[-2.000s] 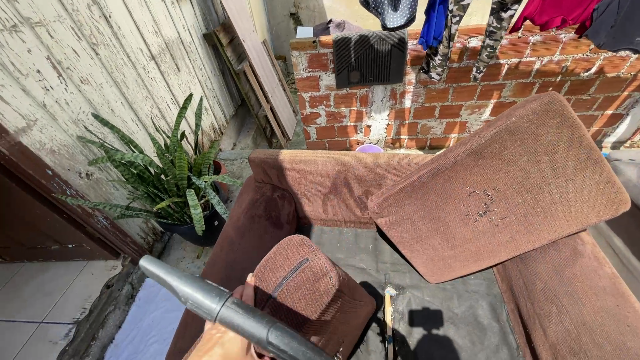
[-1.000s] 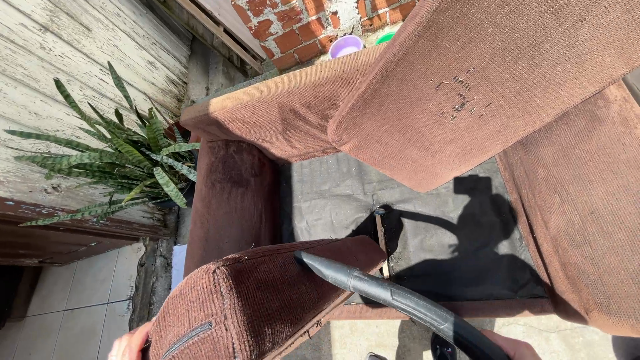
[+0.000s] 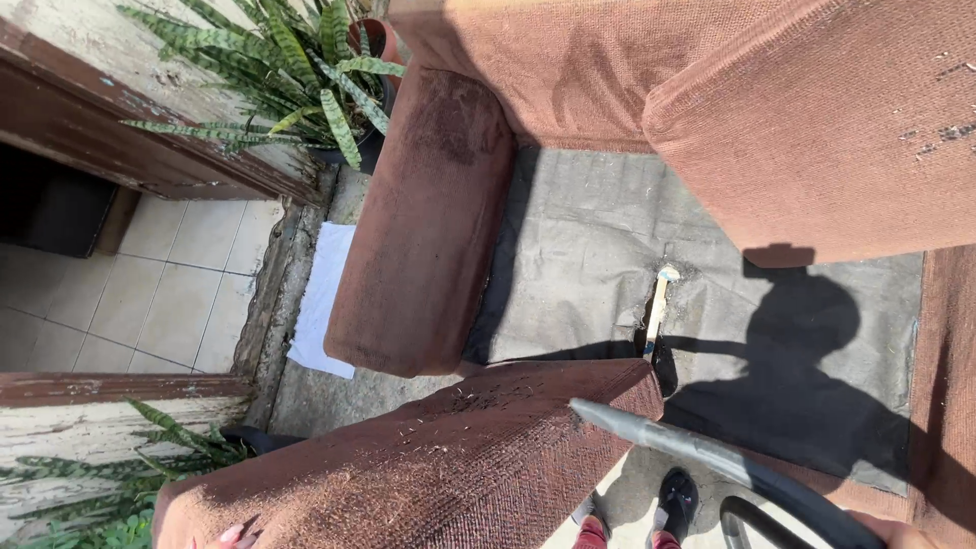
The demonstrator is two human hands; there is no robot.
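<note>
My right hand [image 3: 888, 530], at the bottom right edge, is closed round the grey tube of a vacuum cleaner hose [image 3: 732, 454]. The tapered nozzle tip touches or lies just over the side of a brown sofa cushion [image 3: 427, 457], where the contact is hard to tell. Only fingertips of my left hand [image 3: 229, 537] show at the bottom edge, against the cushion's near end. Crumbs and dark debris lie on the tilted cushion. Behind it stands the brown sofa frame [image 3: 427, 229] with a dark fabric base [image 3: 579, 252], torn round a wooden slat [image 3: 656, 309].
Another large cushion [image 3: 839, 145] leans across the sofa at the upper right. Potted snake plants [image 3: 305, 84] stand beyond the armrest, with more plants [image 3: 114, 473] at lower left. A white cloth [image 3: 324, 305] lies by a raised doorway threshold [image 3: 267, 305]. My feet [image 3: 675, 503] are below the hose.
The cushion in my left hand now shows a broad face strewn with debris. The nozzle tip has stayed close to the cushion. The view has moved down and left.
</note>
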